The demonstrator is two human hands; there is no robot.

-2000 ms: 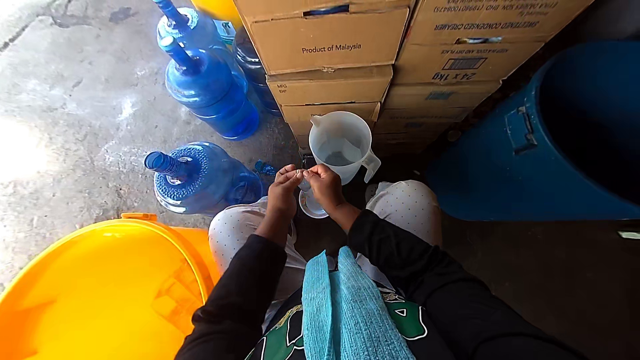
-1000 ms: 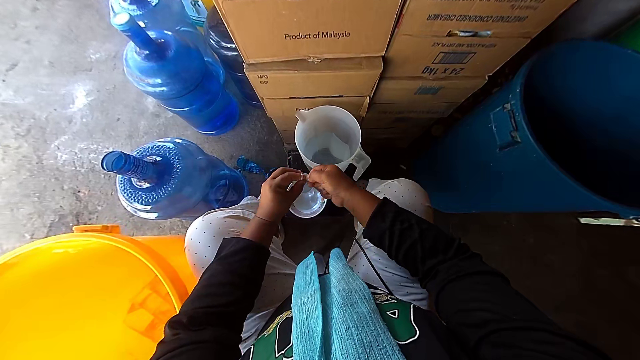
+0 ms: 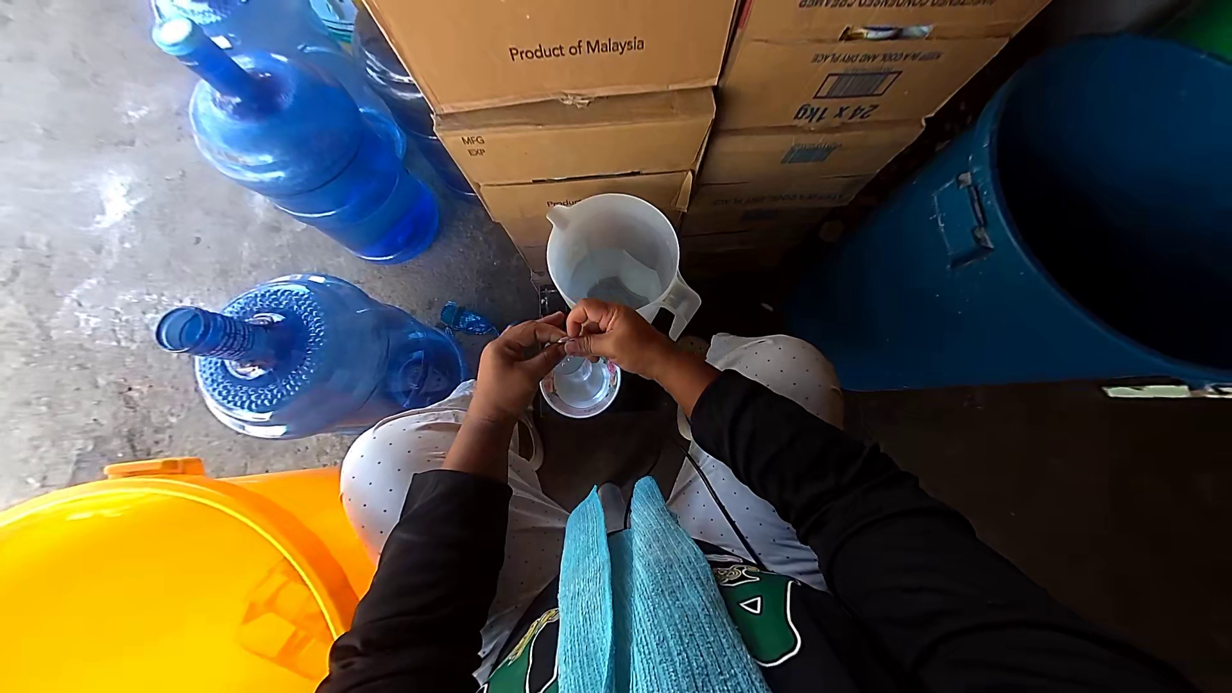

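My left hand (image 3: 517, 369) and my right hand (image 3: 621, 339) meet at the fingertips, pinching something small and pale between them that is too small to name. Just below the fingers is a clear plastic cup or bowl (image 3: 580, 390), its upper edge partly hidden by my right hand. Beyond my hands stands a translucent plastic pitcher (image 3: 616, 245), its spout to the upper left and its handle toward the lower right. What the pitcher holds cannot be told for certain.
Blue water jugs (image 3: 332, 356) stand on the concrete floor at the left. Stacked cardboard cartons (image 3: 587, 144) rise behind the pitcher. A large blue bin (image 3: 895, 279) is at the right, and a yellow plastic tub (image 3: 154, 577) at the lower left. A blue scrap (image 3: 469, 320) lies near the jug.
Both hands remain together at the fingertips above the cup or bowl, with only small finger movements. The view has shifted somewhat.
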